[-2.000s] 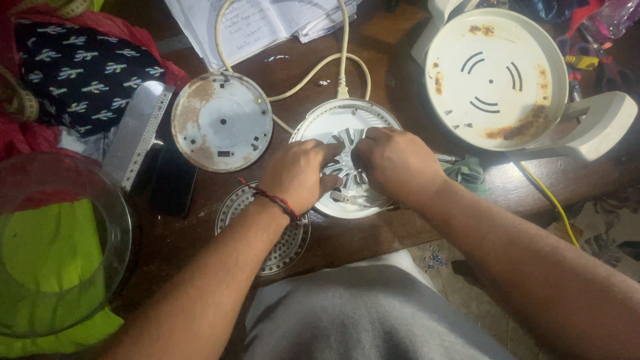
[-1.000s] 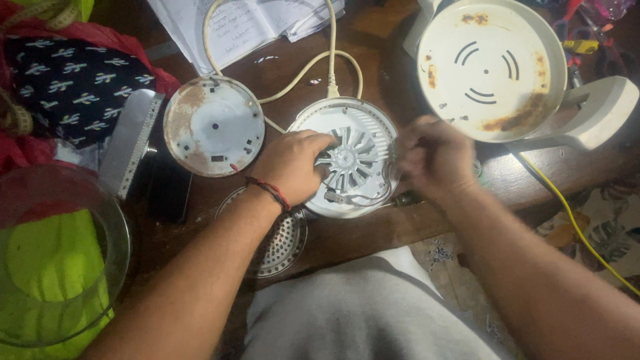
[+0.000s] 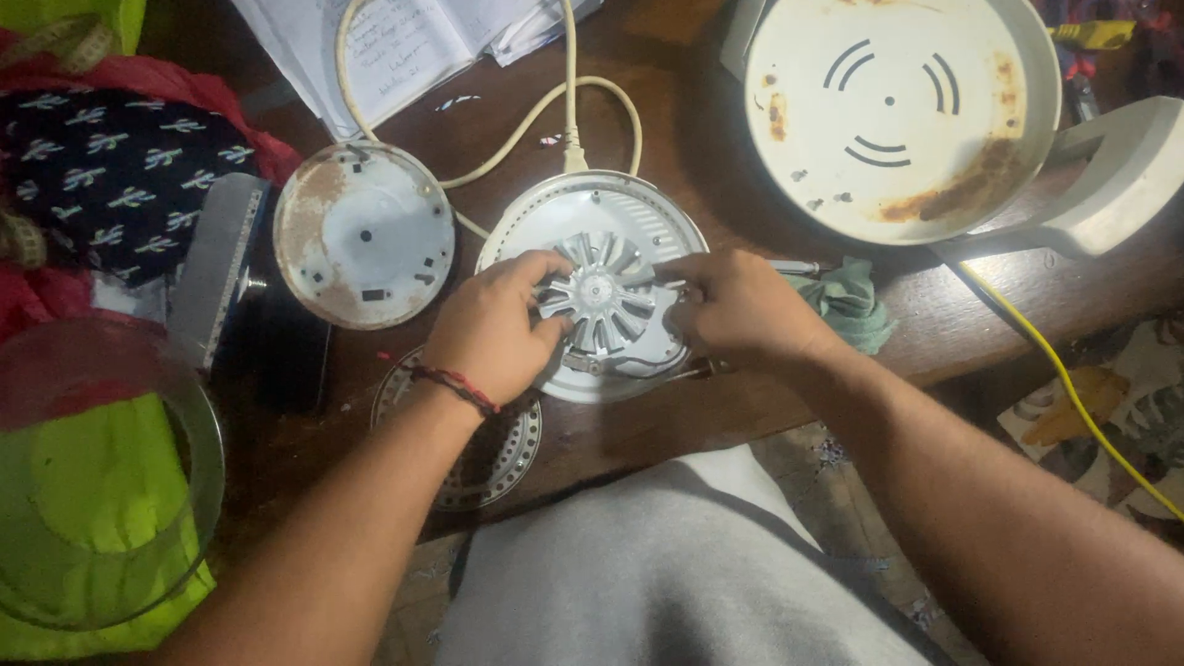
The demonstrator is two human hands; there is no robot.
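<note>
A metal fan wheel with radial blades sits inside a round white appliance housing near the table's front edge. My left hand has its thumb and fingers on the left side of the fan wheel. On the opposite side, the fingers of my right hand are bent at the wheel's right edge and the housing; whether they grip something is unclear. A wire runs along the lower part of the housing. Left of it lies a round stained metal plate, and a perforated metal disc is partly under my left wrist.
A rust-stained white round cover with a handle is at the upper right, a green cloth below it. Cream cable and handwritten papers lie behind. A glass bowl, metal ruler and patterned fabric occupy the left.
My right hand moved from the fan wheel to the housing's right side, and its fingers are now back at the wheel's right edge. My left hand has stayed at the wheel's left side.
</note>
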